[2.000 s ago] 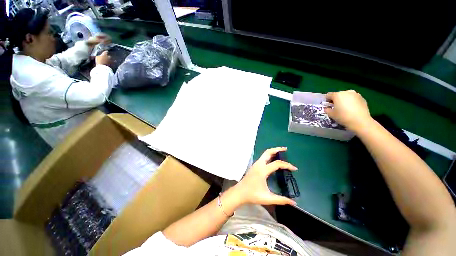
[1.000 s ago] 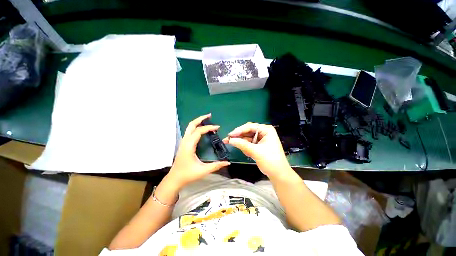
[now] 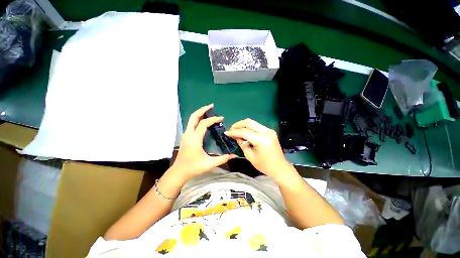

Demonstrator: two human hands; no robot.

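My left hand (image 3: 194, 143) holds a black plastic housing (image 3: 221, 138) by its ends between fingers and thumb, above the bench's front edge. My right hand (image 3: 257, 146) has its fingertips at the housing's right side. A small pale bit shows between my right fingers, too small to tell what it is. The white parts box (image 3: 244, 76) stands behind my hands with many tiny grey bits in it.
Black housings (image 3: 333, 112) are heaped right of the box, with small clips (image 3: 396, 132) beside them. A smartphone (image 3: 375, 89), a clear bag (image 3: 411, 83) and a green device (image 3: 433, 112) lie far right. White sheet (image 3: 113, 90) left; brown carton (image 3: 98, 206) below.
Since the oldest frame, my right hand has left the parts box and come to the housing. Since a second ago, its fingertips have closed in against the housing. The view has turned right.
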